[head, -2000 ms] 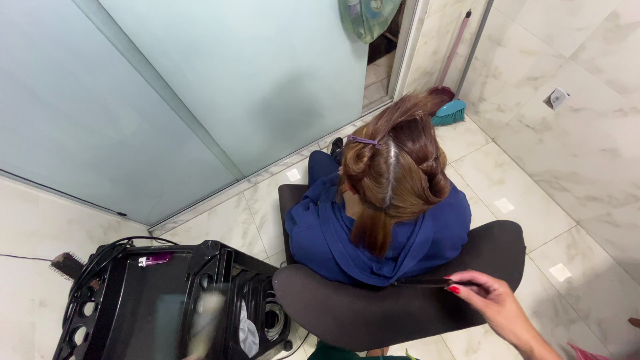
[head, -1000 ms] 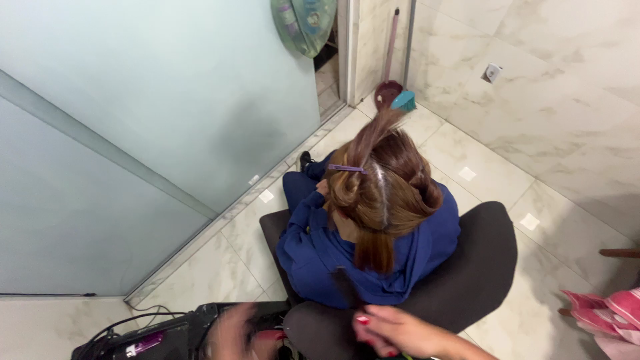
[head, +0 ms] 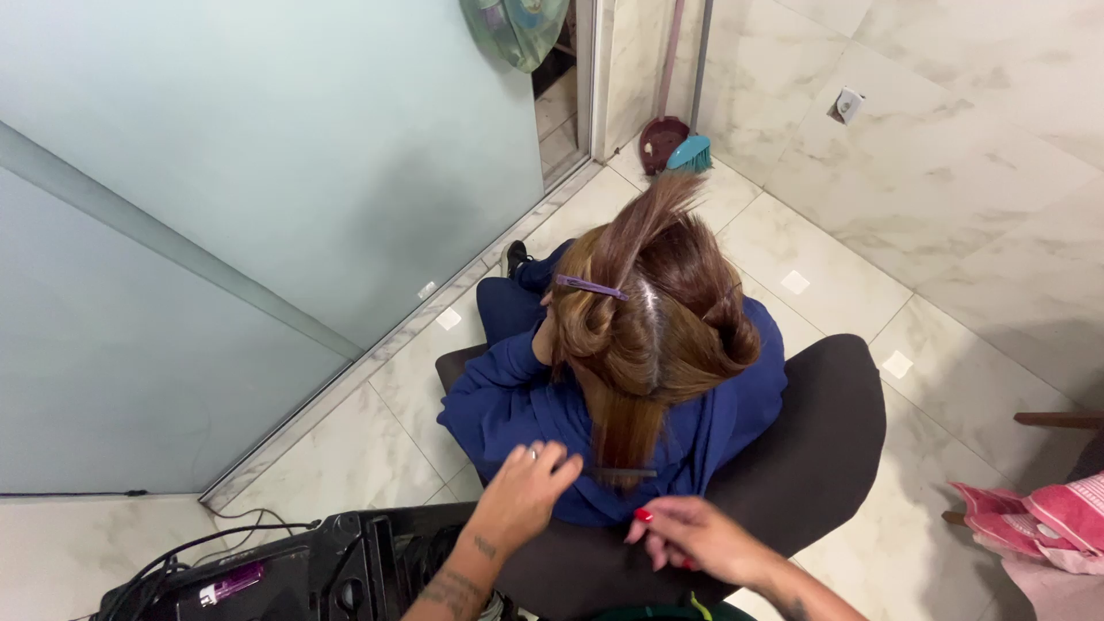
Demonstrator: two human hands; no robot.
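Note:
A seated person in a blue top (head: 509, 405) has brown hair (head: 655, 319) parted down the middle. A purple hair clip (head: 592, 286) holds the left side, and a straight section (head: 625, 431) hangs at the nape. My left hand (head: 530, 492) is left of this section, with a thin dark comb (head: 634, 473) between its fingers; the comb lies across the lower ends of the hair. Just below and to the right, my right hand (head: 677, 535) has loosely curled fingers with red nails. Nothing shows in it, but the inside of its grip is hidden.
A black salon trolley (head: 302, 561) with cables and a purple item (head: 231, 584) stands at lower left. The dark chair back (head: 828, 431) curves behind the person. Frosted glass panels (head: 285, 172), a teal broom (head: 690, 155), a dustpan (head: 662, 142) and pink towels (head: 1056, 526) surround the spot.
My left hand has moved from over the trolley to the hanging hair. The dark comb, earlier at my right hand, is now in my left. My right hand is below the hair ends.

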